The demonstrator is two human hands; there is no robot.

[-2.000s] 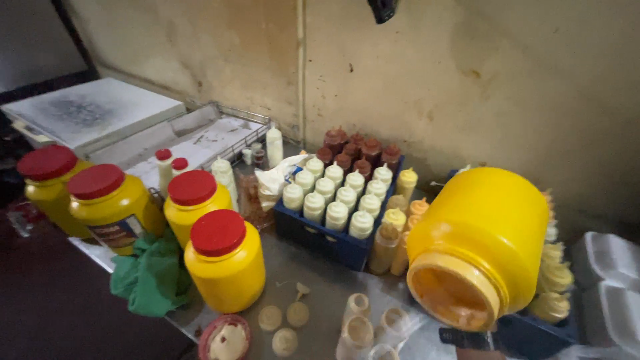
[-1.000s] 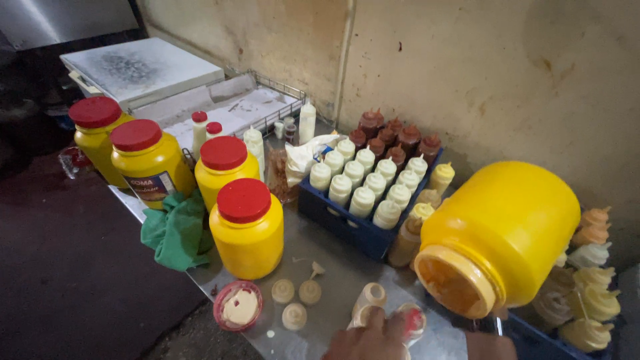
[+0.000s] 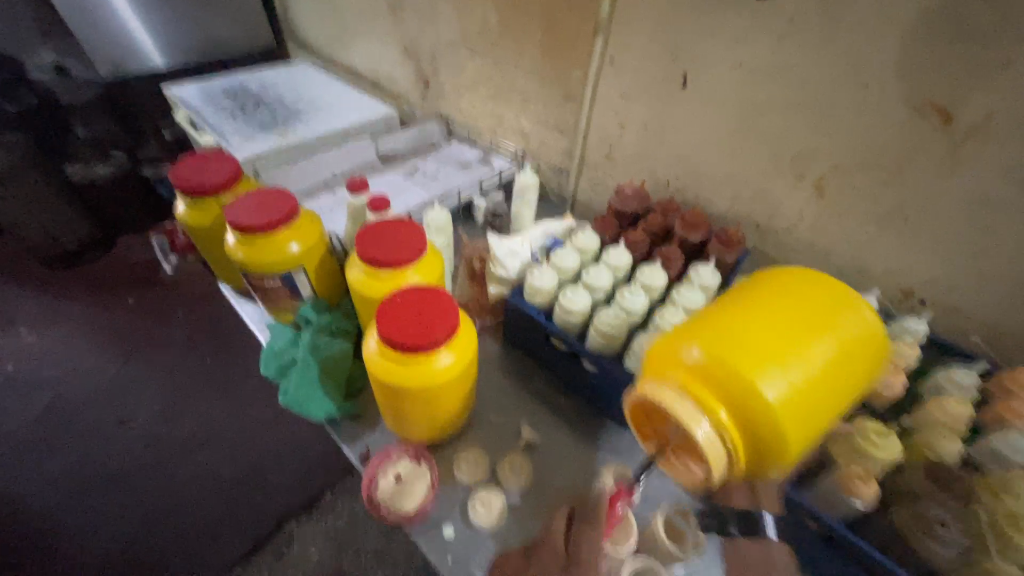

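Note:
My left hand (image 3: 552,540), blurred at the bottom, grips a red-handled utensil (image 3: 618,510) whose dark shaft reaches the mouth of a tilted yellow plastic jar (image 3: 784,368). Orange residue coats the inside of that mouth. From below, my right hand (image 3: 748,496) supports the jar; its fingers are mostly hidden, and a dark band circles the wrist. Beneath the jar stand several uncapped squeeze bottles (image 3: 672,532). Nozzle caps (image 3: 486,506) and an upturned red lid (image 3: 400,484) with pale residue lie on the metal table (image 3: 524,384).
Red-lidded yellow jars (image 3: 420,376) stand at left, beside a green cloth (image 3: 314,360). A blue crate (image 3: 568,360) holds white-filled and red-brown squeeze bottles. Another blue crate (image 3: 840,536) with filled bottles is at right. Behind are a white appliance (image 3: 280,104) and a wire-edged tray (image 3: 408,178).
My left hand came into view over the uncapped bottles after the oldest frame. The utensil's dark shaft now shows at the jar's mouth. The view has shifted.

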